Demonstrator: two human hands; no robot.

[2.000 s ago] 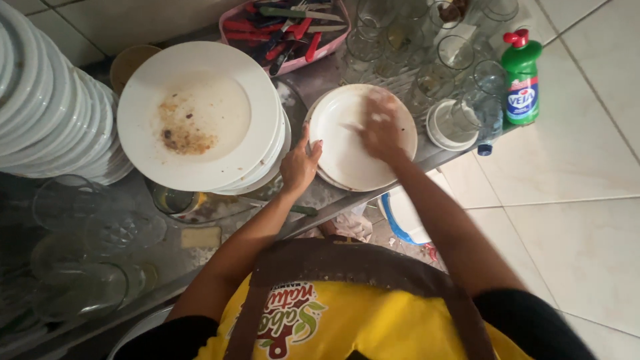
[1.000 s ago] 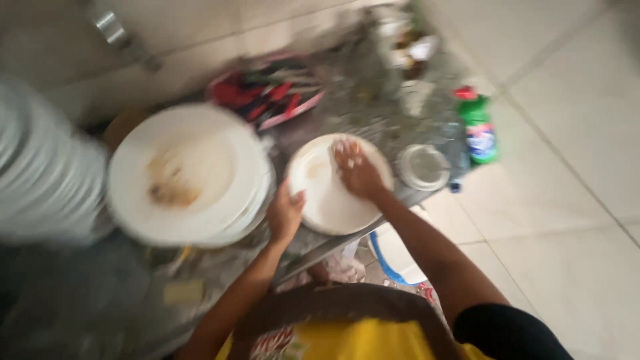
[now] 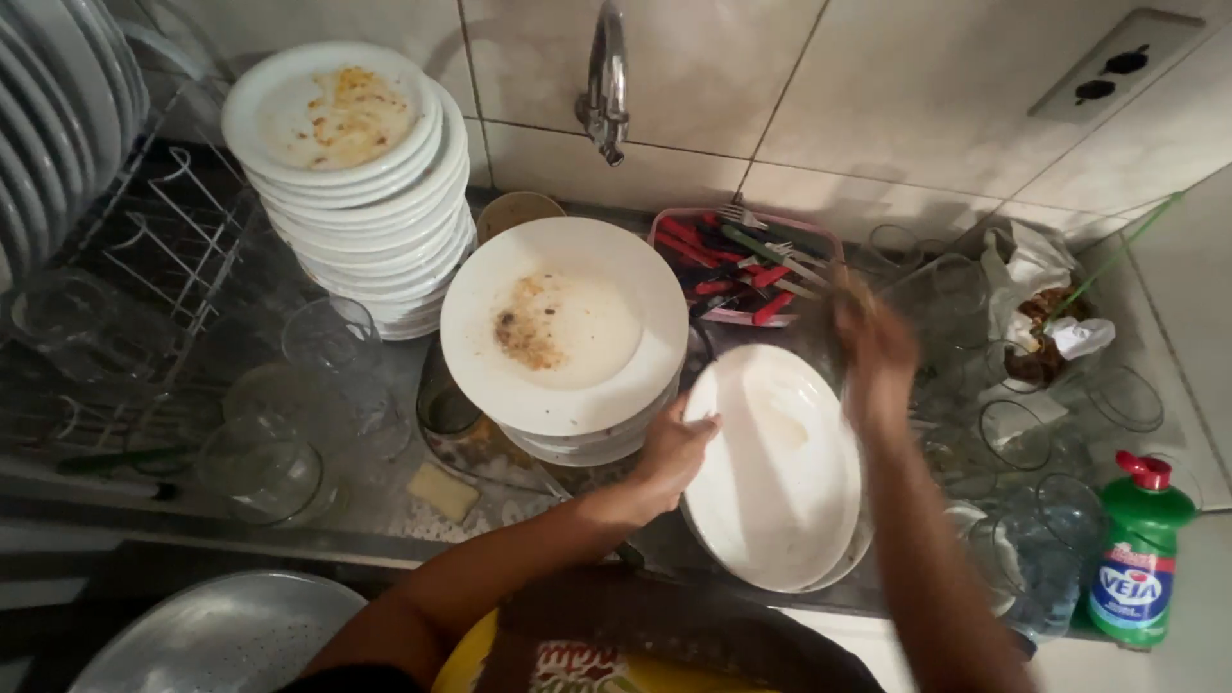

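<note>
My left hand (image 3: 677, 452) grips the left rim of a white plate (image 3: 775, 472), which is tilted over another plate (image 3: 852, 563). My right hand (image 3: 871, 351) is blurred above the plate's upper right, beside the pink tray (image 3: 664, 226) of red-handled knives and forks; whether it holds something cannot be told. A stack of white plates (image 3: 616, 289) with food remains on top stands left of my left hand. A taller stack of soiled plates (image 3: 433, 221) is behind it. A pale yellow sponge (image 3: 443, 491) lies on the wet counter.
A metal tap (image 3: 606, 87) projects from the tiled wall. A wire dish rack (image 3: 154, 250) with plates is at left, near glasses (image 3: 260, 481). At right are more glasses (image 3: 1015, 433), crumpled napkins with food scraps (image 3: 1059, 308) and a green Veja bottle (image 3: 1136, 558). A metal colander (image 3: 221, 635) sits lower left.
The plate at my left hand, lying flatter before, is now tilted. My right hand has left the plate's face and moved beside the cutlery tray. The view has shifted toward the wall.
</note>
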